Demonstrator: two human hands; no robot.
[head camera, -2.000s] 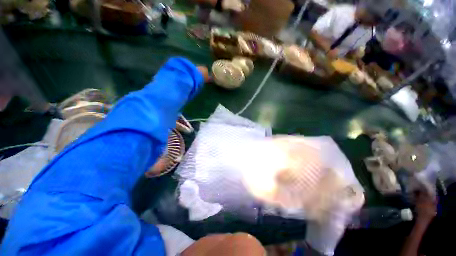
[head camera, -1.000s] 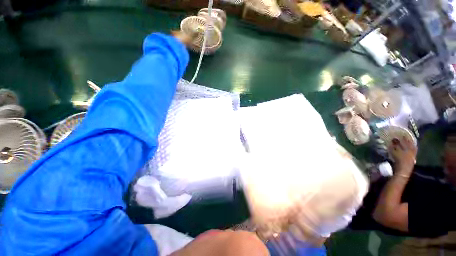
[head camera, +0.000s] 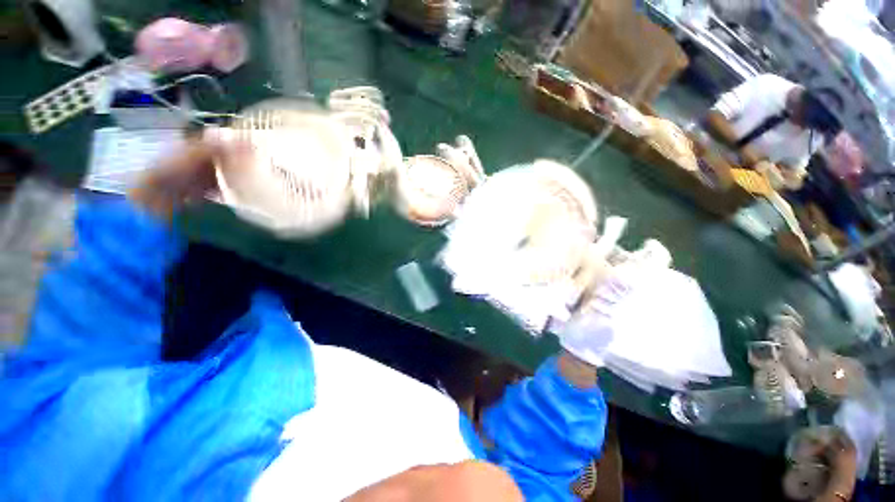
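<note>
My left hand (head camera: 186, 172), bare and blurred, is closed at the left rim of a large cream clip-on fan (head camera: 285, 172). My right hand (head camera: 589, 328), in a white glove, is at the lower right rim of another cream fan (head camera: 540, 225) and appears to grip it; glare and blur hide its fingers. This fan is over the bubble bags (head camera: 505, 294). A smoother white bag stack (head camera: 658, 324) lies right of the glove. More cream fans stand between the two, one with its round grille (head camera: 432, 189) facing up.
A small grey-green block (head camera: 417, 286) lies near the bench edge. At the left are label sheets (head camera: 128, 157), a dotted strip (head camera: 69, 98) and a pink fan (head camera: 186, 44). A clear bottle (head camera: 716, 404) lies at the right. Another person's hand (head camera: 839, 461) holds a fan.
The view has swung left. My left hand has come from a fan at the back of the bench to a fan at the left. My gloved right hand now shows, and its fan is over the bubble bags.
</note>
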